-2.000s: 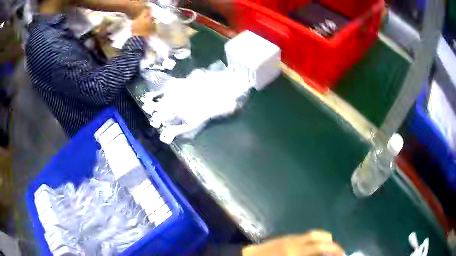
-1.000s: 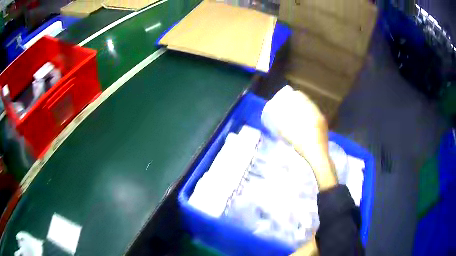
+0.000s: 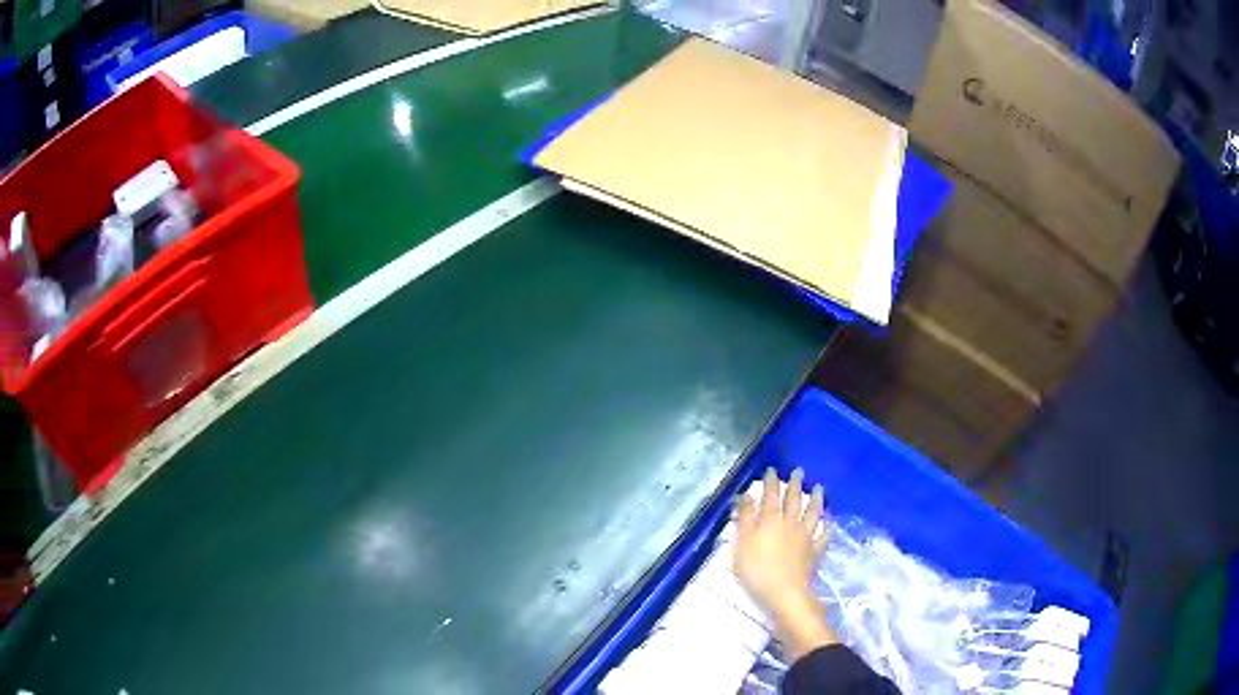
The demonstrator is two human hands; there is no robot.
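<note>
My right hand reaches into the blue crate at the lower right. It is palm down with fingers spread, resting on the far end of a row of white power strips along the crate's bench side. The palm hides part of the strip under it. Bagged white cords in clear film lie in the middle of the crate, beside the hand. More white strips stand on the crate's right side. My left hand is not in view.
The dark green bench runs along the crate's left. A red crate with white units stands at the left. A cardboard sheet lies over a blue tray at the bench end. Cardboard boxes stand behind the crate.
My right hand has lowered from above the crate onto the row of strips, and the white item it held is no longer lifted. The view has shifted, placing the crate lower right.
</note>
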